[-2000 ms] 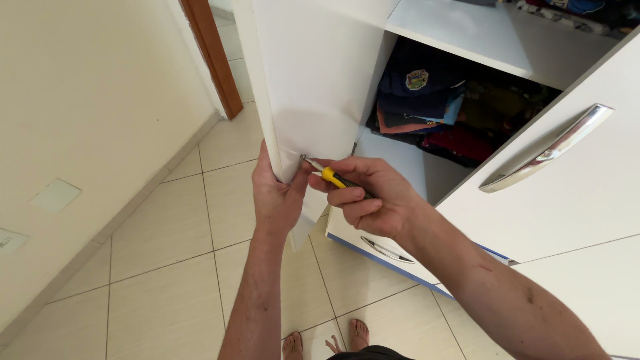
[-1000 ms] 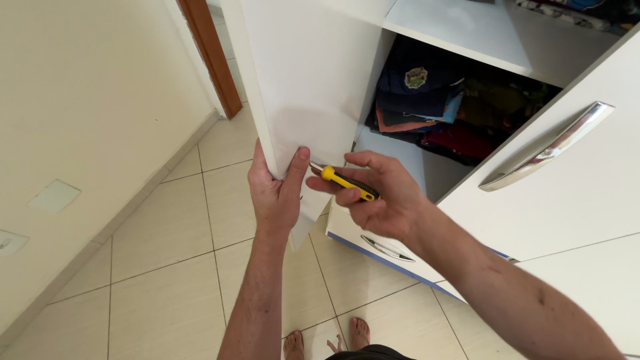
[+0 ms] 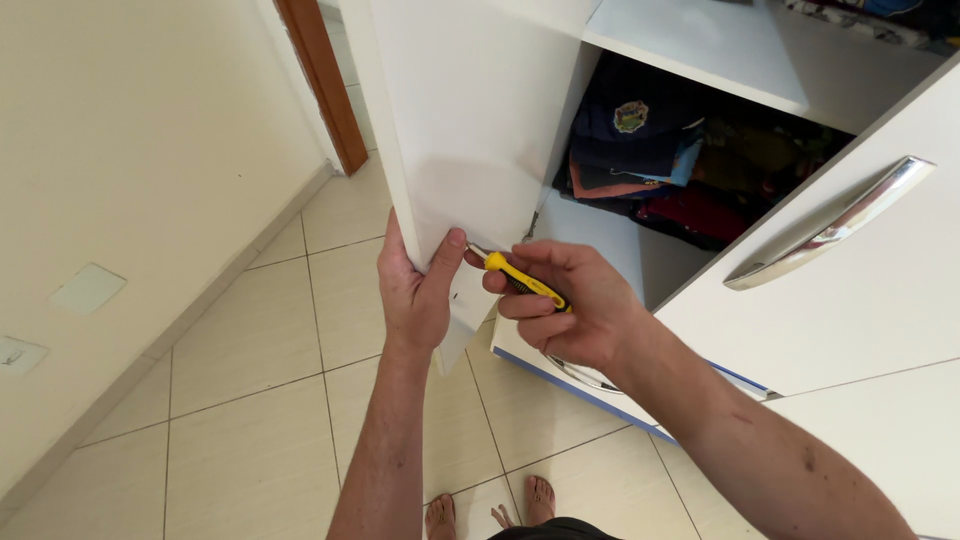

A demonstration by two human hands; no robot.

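A white wardrobe door (image 3: 480,127) stands open, its inner face toward me. My left hand (image 3: 421,289) grips the door's free edge low down, the thumb pressed on the inner face and the fingers behind it. In my right hand (image 3: 574,300) is a small yellow and black screwdriver (image 3: 529,282). Its metal shaft points up and left, with the tip close by my left thumb. Whether the tip touches a screw is hidden by the thumb. A small dark hole or mark (image 3: 455,295) shows on the door below the thumb.
Folded clothes (image 3: 637,142) lie on a wardrobe shelf behind the door. A metal hinge (image 3: 531,226) shows at the door's far side. On the right is another white door with a chrome handle (image 3: 832,225). Below, a drawer front with a curved handle (image 3: 585,375) juts out. A wall stands left.
My left thumb has moved onto the spot on the door where the screwdriver tip was two seconds ago. The screwdriver remains in my right hand.
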